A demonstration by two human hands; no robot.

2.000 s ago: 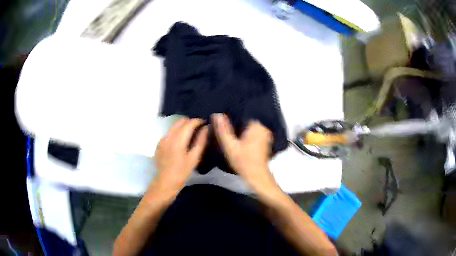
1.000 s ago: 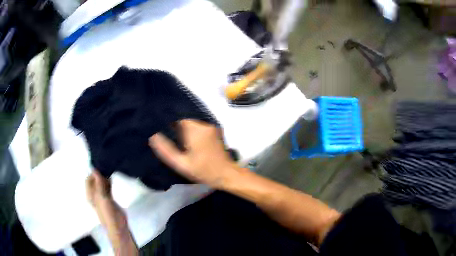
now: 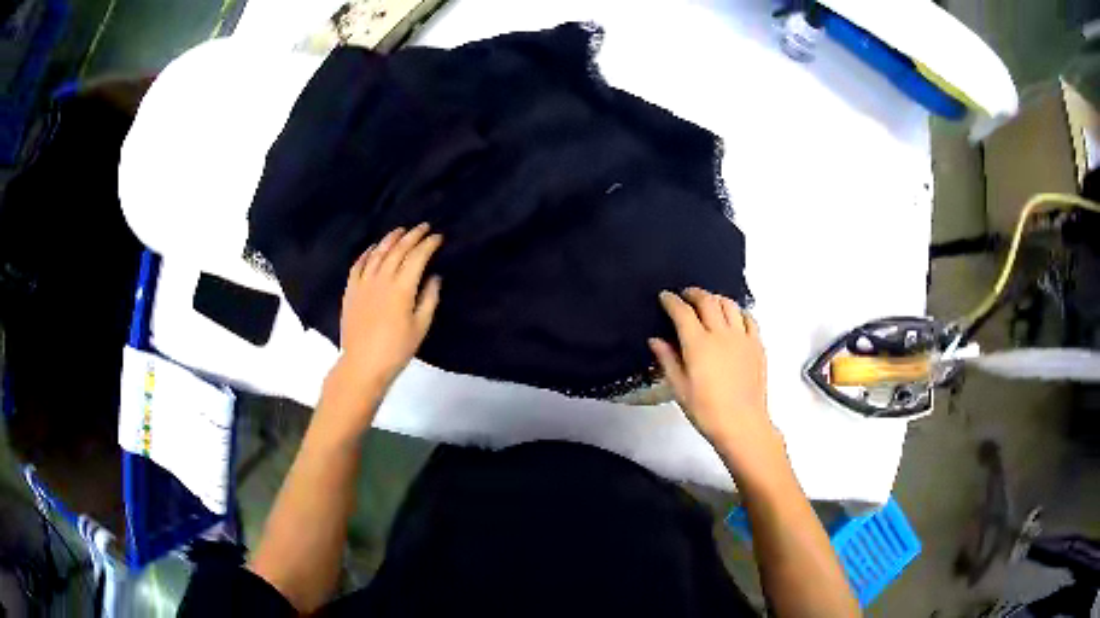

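A black skirt (image 3: 519,181) lies spread wide over the white padded pressing board and table, with a pale lace-like edge showing at its right, lower and left rims. My left hand (image 3: 388,296) rests flat on its lower left part, fingers slightly apart. My right hand (image 3: 714,350) rests on its lower right edge, fingers slightly spread. Neither hand clearly grips the cloth. The steam iron (image 3: 881,368), with its yellow-orange handle, stands on the table to the right, apart from my right hand.
A small black patch (image 3: 237,308) is at the near left. A narrow board with a blue edge (image 3: 899,60) is at the far right. A stained pale bar (image 3: 384,18) is at the far edge. A yellowish hose (image 3: 1013,254) and white-wrapped hose (image 3: 1037,362) run right. A blue crate (image 3: 878,549) is below.
The skirt was bunched smaller and now lies spread wider. My left hand has come onto the cloth, and my right hand has moved to its right edge. The camera view has turned.
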